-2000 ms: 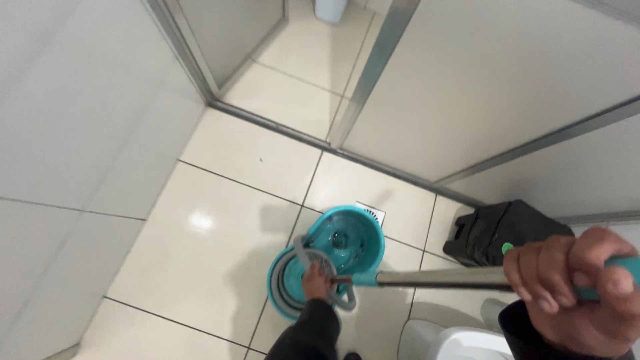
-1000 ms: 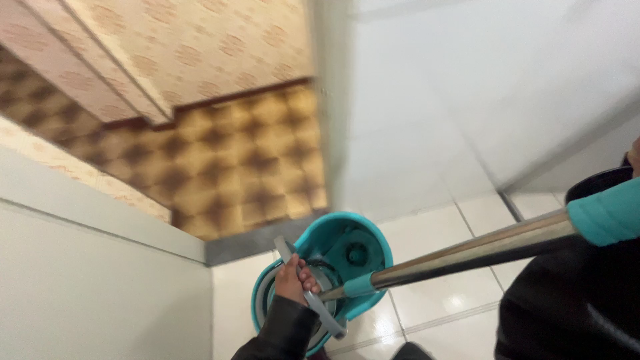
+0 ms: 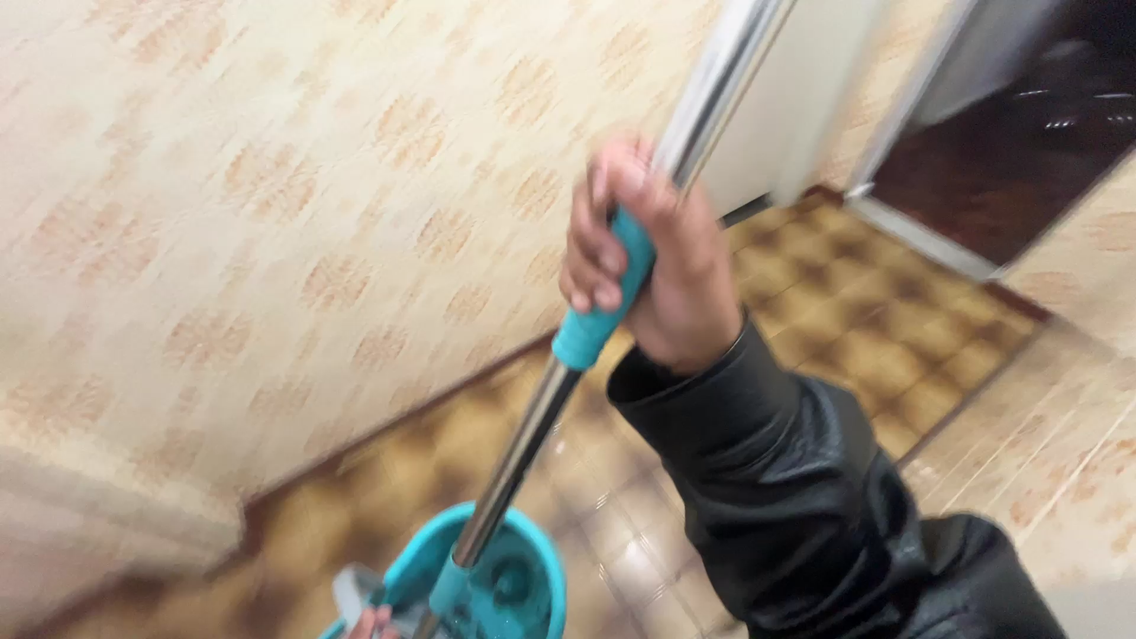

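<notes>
My right hand (image 3: pixel 643 257), in a black sleeve, is closed around the turquoise grip of a metal mop pole (image 3: pixel 524 435) near the middle of the view. The pole slants down to the left into a turquoise mop bucket (image 3: pixel 557 577) at the bottom edge. Only the fingers of my left hand (image 3: pixel 373 624) show, at the bucket's grey carrying handle (image 3: pixel 355 590). They appear closed on it, though the frame cuts them off. The mop head is hidden below the edge.
Brown and yellow floor tiles (image 3: pixel 852 337) run along a patterned wall (image 3: pixel 266 222) with a dark red skirting. A pale door (image 3: pixel 781 106) stands beyond my right hand. At the upper right, a doorway (image 3: pixel 994 169) opens onto a dark floor. Another patterned wall (image 3: pixel 1065 426) is at the right.
The view has swung from the white-tiled room with partitions to the patterned hallway. The bucket and pole have moved along with my hands. The pole now stands more steeply in view.
</notes>
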